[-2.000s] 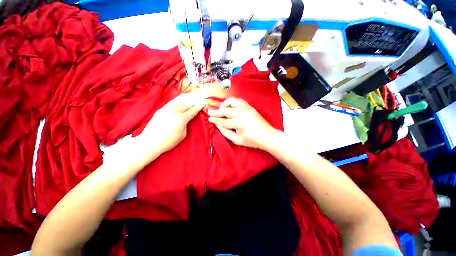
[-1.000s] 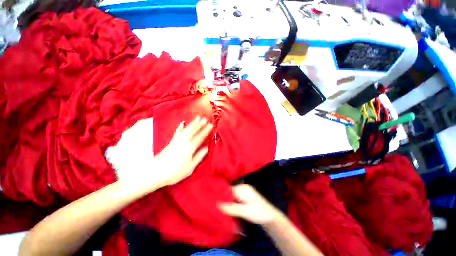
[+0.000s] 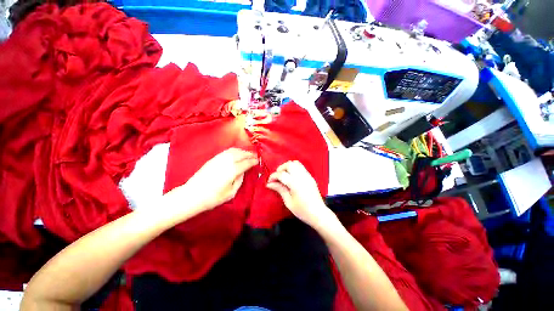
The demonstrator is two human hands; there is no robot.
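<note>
A red garment panel (image 3: 206, 144) lies under the needle and hangs over the lap. A puckered seam (image 3: 258, 143) runs from the presser foot (image 3: 260, 109) towards me. My left hand (image 3: 223, 177) is left of the seam, its fingertips pinching the cloth beside it. My right hand (image 3: 299, 189) is right of the seam, fingers curled and holding the cloth. Both hands are a short way below the needle. Gathered red cloth (image 3: 130, 112) joins the work at the left. The cloth under the fingertips is partly hidden.
A red heap (image 3: 91, 45) fills the left of the table. The white sewing machine (image 3: 364, 61) stands ahead, a dark rectangle (image 3: 344, 119) leaning on it. Green cloth (image 3: 398, 159) and a green-handled tool (image 3: 451, 158) lie right. Another red bundle (image 3: 446, 249) is lower right. A purple basket (image 3: 419, 17) is behind.
My right hand has come up from the loose lower edge to the cloth beside the seam. My left hand, flat on the panel a second ago, now has bent fingers at the seam. The view has shifted.
</note>
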